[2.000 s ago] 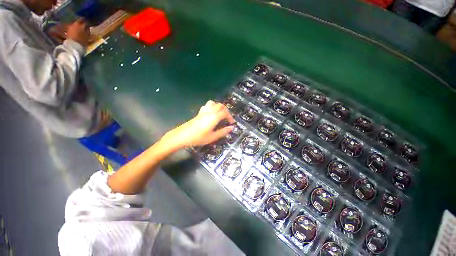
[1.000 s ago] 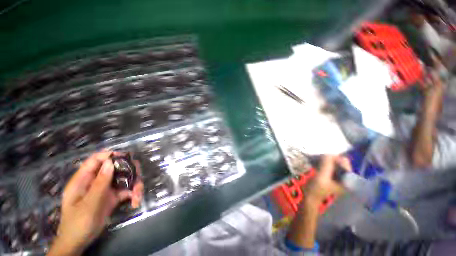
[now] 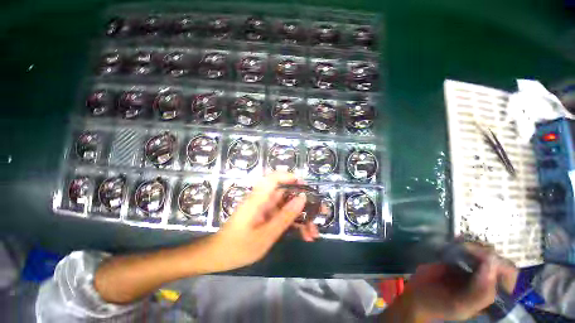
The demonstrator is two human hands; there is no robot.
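My left hand (image 3: 255, 221) holds a round watch unit (image 3: 304, 203), a dark disc between thumb and fingers, above the near row of the clear blister tray (image 3: 220, 222). The tray's square pockets hold several similar units; one pocket at the left of the second-nearest row shows a bare textured bottom. My right hand (image 3: 463, 281), blurred at the lower right, is closed around the electric screwdriver (image 3: 459, 258), a thick dark cylinder, near the near end of the white board (image 3: 463, 164). The driver's bit cannot be made out.
Dark tweezers (image 3: 498, 150) lie on the white board, with tiny dark specks near its near end. A blue box (image 3: 555, 164) with a red lit switch and white crumpled paper (image 3: 539, 104) stand beyond it. Red plastic (image 3: 391, 290) shows below the bench edge.
The view has turned and steadied, so the whole tray shows. My left hand, still holding a unit, is now over the tray's near right part. My right hand remains near the board's near end.
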